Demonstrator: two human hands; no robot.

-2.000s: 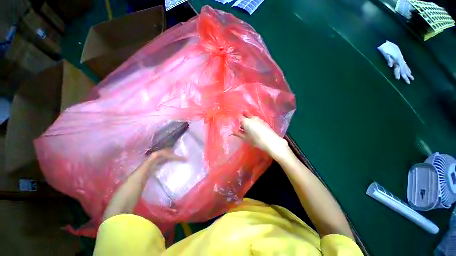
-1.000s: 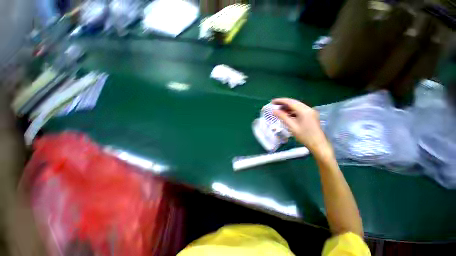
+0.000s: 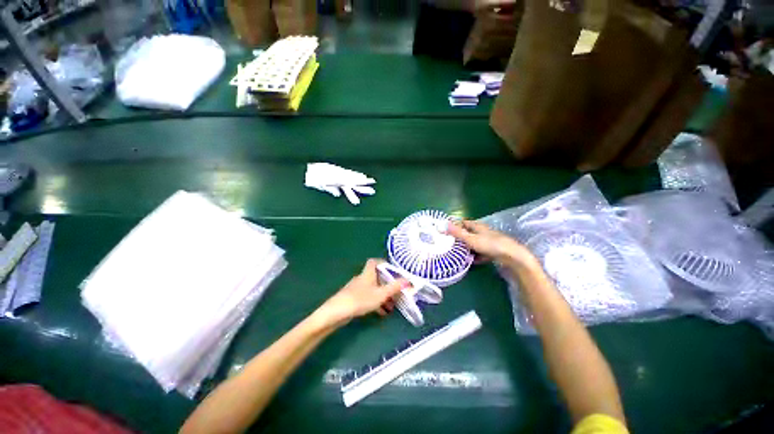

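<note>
A small white fan with a round ribbed grille is held between my two bare hands over the green bench. My left hand grips its base at the lower left. My right hand holds the right edge of the grille. A label strip with a row of dark squares lies below the fan. A stack of empty bubble bags lies flat to the left.
Bagged fans lie at the right. A white glove lies beyond the fan. A perforated card stack, a white bag and brown cartons stand at the far side. The red sack shows at the lower left.
The view has turned from the red sack to the bench. The fan is now off the bench in both hands. A bubble bag stack now lies at the left, and the label strip's row of squares shows.
</note>
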